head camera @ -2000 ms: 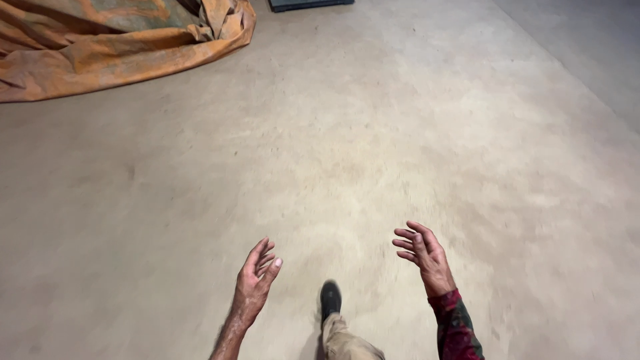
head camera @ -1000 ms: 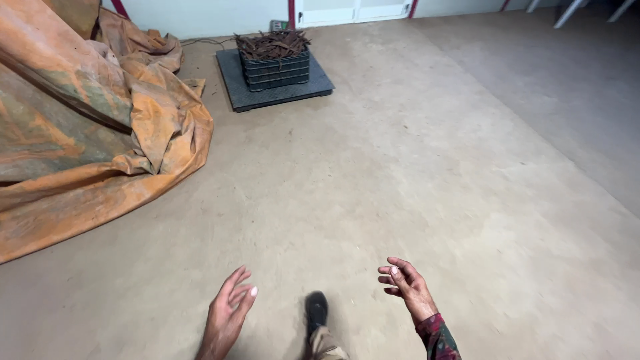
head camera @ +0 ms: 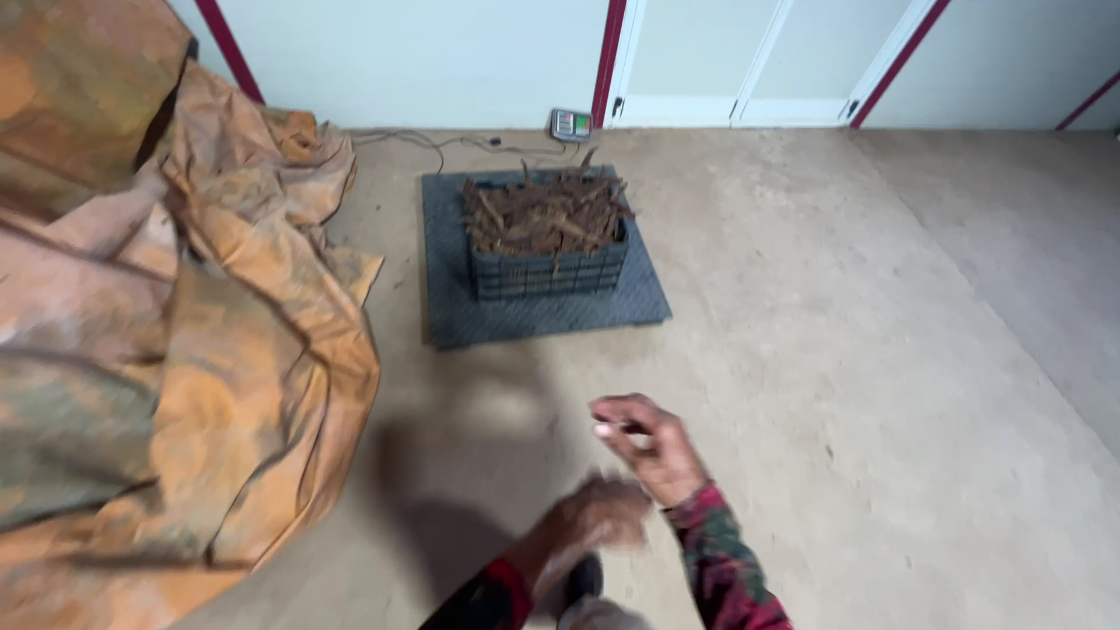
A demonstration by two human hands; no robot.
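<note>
My right hand point(head camera: 656, 446) is raised over the floor with fingers curled and a gap between thumb and fingertips; it holds nothing. My left hand point(head camera: 599, 512), blurred, is close beside it near the right wrist; its fingers are partly hidden and nothing shows in it. Beyond both hands a black plastic crate point(head camera: 549, 276), heaped with dark brown dried pieces point(head camera: 551, 214), sits on a dark platform scale point(head camera: 455, 322). Behind it, at the wall's foot, is a small display unit point(head camera: 571, 124) with coloured panels.
A large crumpled orange and green tarpaulin point(head camera: 236, 350) covers the left side. Cables point(head camera: 420, 140) run along the floor by the white wall point(head camera: 420, 61). White double doors point(head camera: 744, 70) with dark red edging stand at the back. One dark shoe point(head camera: 584, 577) shows below my hands.
The crate and platform are nearer in view. My hands, apart in both earlier frames, are now close together, the left having moved right. The view has advanced toward the wall.
</note>
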